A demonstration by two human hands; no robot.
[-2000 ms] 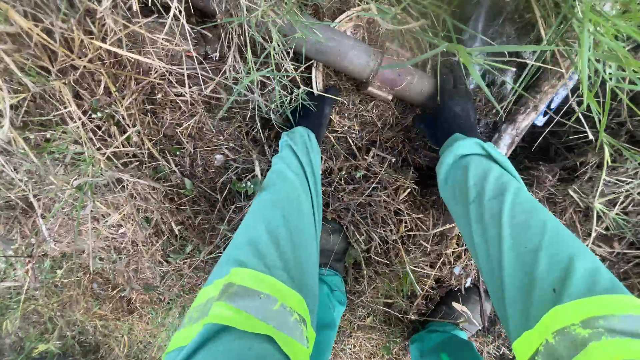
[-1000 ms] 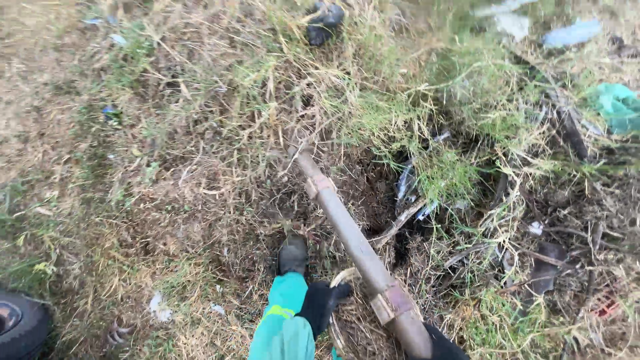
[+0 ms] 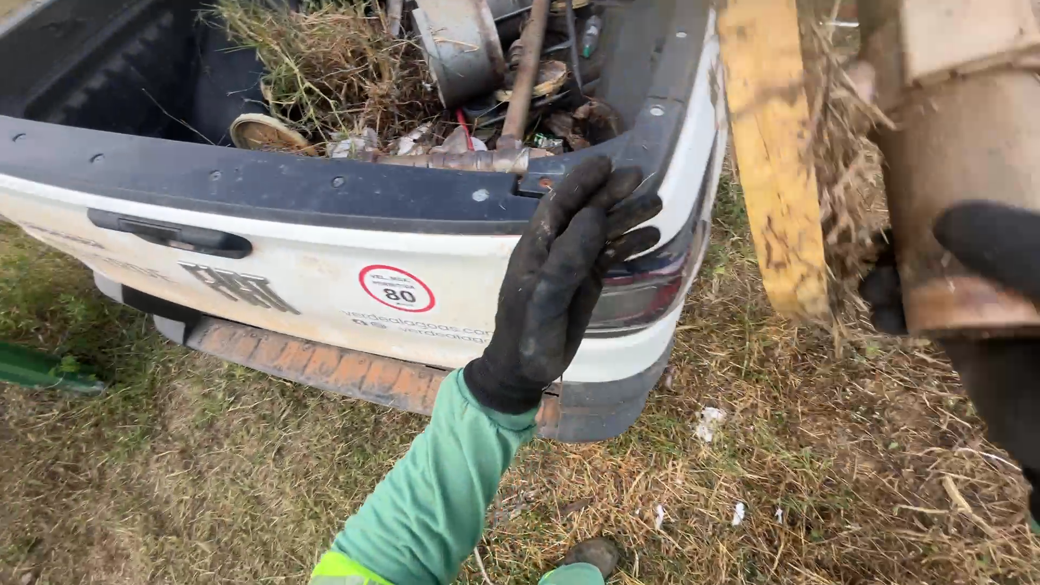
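Note:
My left hand (image 3: pixel 565 280), in a black glove, is raised in front of the rear corner of a white Fiat pickup's tailgate (image 3: pixel 325 284). Its fingers are extended and it holds nothing. At the right edge my right hand (image 3: pixel 987 252), also gloved in black, grips the lower end of a dirty brown pipe (image 3: pixel 967 162), which stands close to the camera and runs out of the frame. A flat yellow strip (image 3: pixel 772 154) and dry grass hang beside the pipe. Whether they are attached to it, I cannot tell.
The truck bed holds a long rusty pipe (image 3: pixel 530 69), a grey metal cylinder (image 3: pixel 459 49), a heap of dry grass (image 3: pixel 333 65), a round lid (image 3: pixel 268 132) and mixed scrap. A rusty step bumper (image 3: pixel 317 366) juts out below the tailgate. A green object (image 3: pixel 45 370) lies at the left.
The view has moved from the grassy ground to the pickup's rear. Both hands were low by a pipe on the ground; now my right hand holds a pipe up and my left hand is raised, empty.

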